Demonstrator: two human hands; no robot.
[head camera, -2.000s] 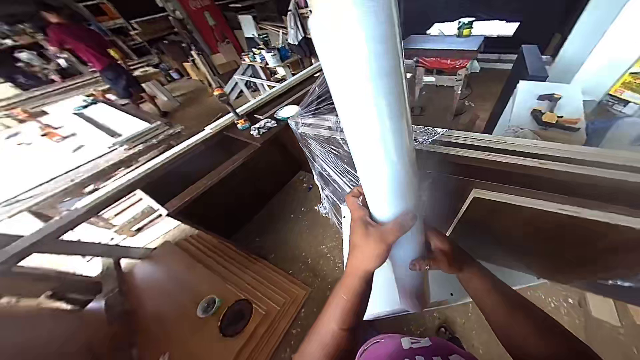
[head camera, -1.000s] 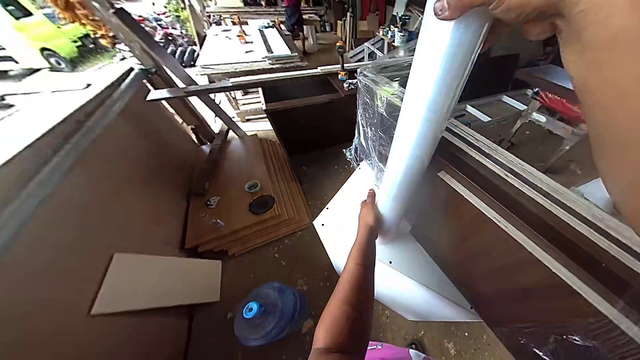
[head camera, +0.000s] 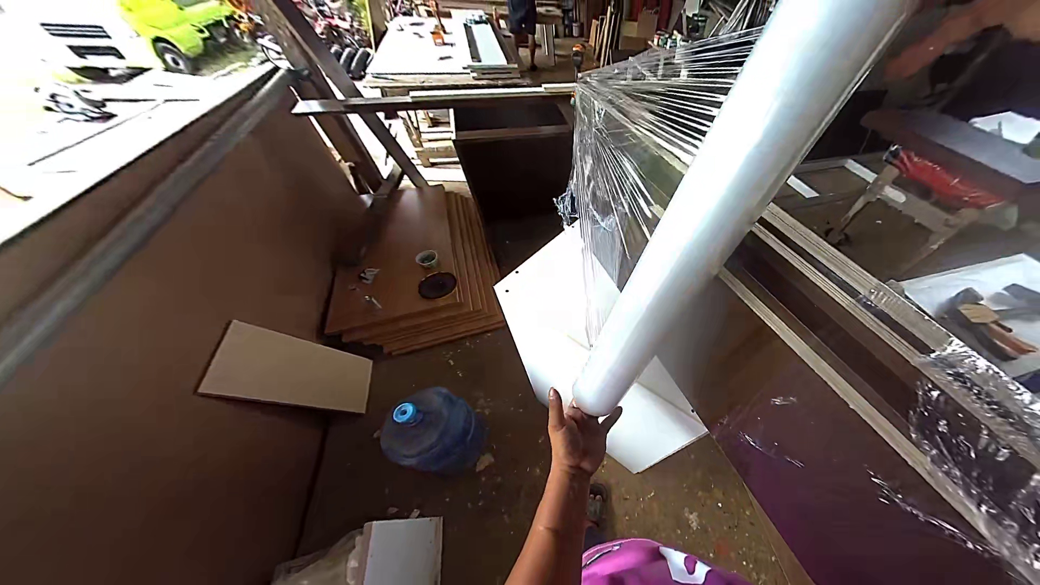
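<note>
A long roll of clear stretch film (head camera: 723, 187) slants from the upper right down to the middle. My left hand (head camera: 578, 439) supports its lower end, fingers around the core end. My right hand is out of view; the roll's upper end lies beyond the top edge. Stretched film (head camera: 617, 154) fans out from the roll over the corner of a dark brown panel piece (head camera: 796, 439). Below the roll, white panels (head camera: 552, 317) with small holes stand on the floor.
A blue water jug (head camera: 435, 431) and a tan board (head camera: 284, 370) are at the left. Behind them lies a stack of brown panels (head camera: 406, 236) bearing a tape roll (head camera: 426, 258) and a black disc. A person (head camera: 522, 20) stands far back; a tall brown panel (head camera: 162, 325) borders the left.
My left hand has gone from the roll's side to its lower end. My right hand, at the roll's top one second ago, has left view. The film now spreads wide from the roll.
</note>
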